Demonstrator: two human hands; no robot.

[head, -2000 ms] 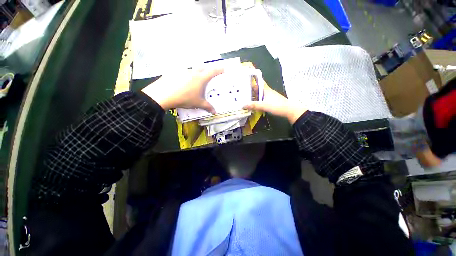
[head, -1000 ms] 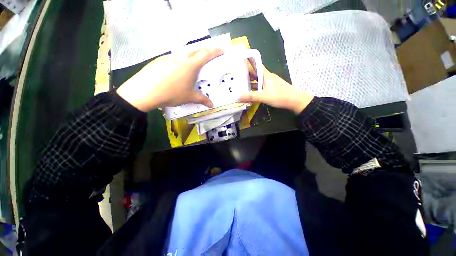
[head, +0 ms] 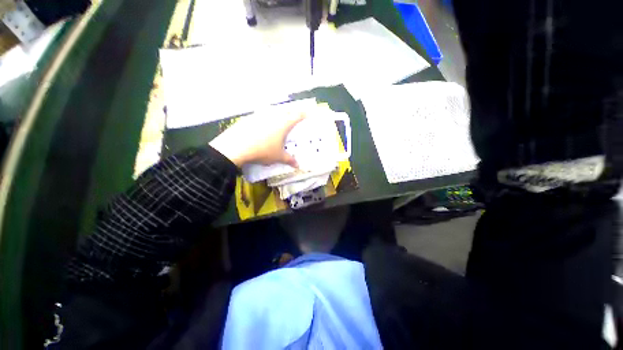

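A white socket housing point(head: 315, 145) with small dark holes lies on the holding fixture point(head: 254, 198), which has yellow sides and whitish padding. My left hand point(head: 266, 140) grips the housing from its left side, thumb on its near edge. A small grey block point(head: 305, 199) sits at the fixture's near edge. A dark electric screwdriver point(head: 313, 31) with a thin bit hangs beyond the housing, not touching it. My right hand is out of the picture; only the dark sleeve shows large at the right.
White sheets point(head: 232, 82) lie on the green bench beyond the fixture. A textured white foam sheet point(head: 418, 130) lies to its right. A dark green conveyor belt point(head: 82, 102) runs along the left. A blue bin point(head: 419, 31) stands at the back right.
My right hand has let go of the housing and left the picture, its sleeve now raised at the right. The view has shifted, and the screwdriver shows again. My left hand still holds the housing.
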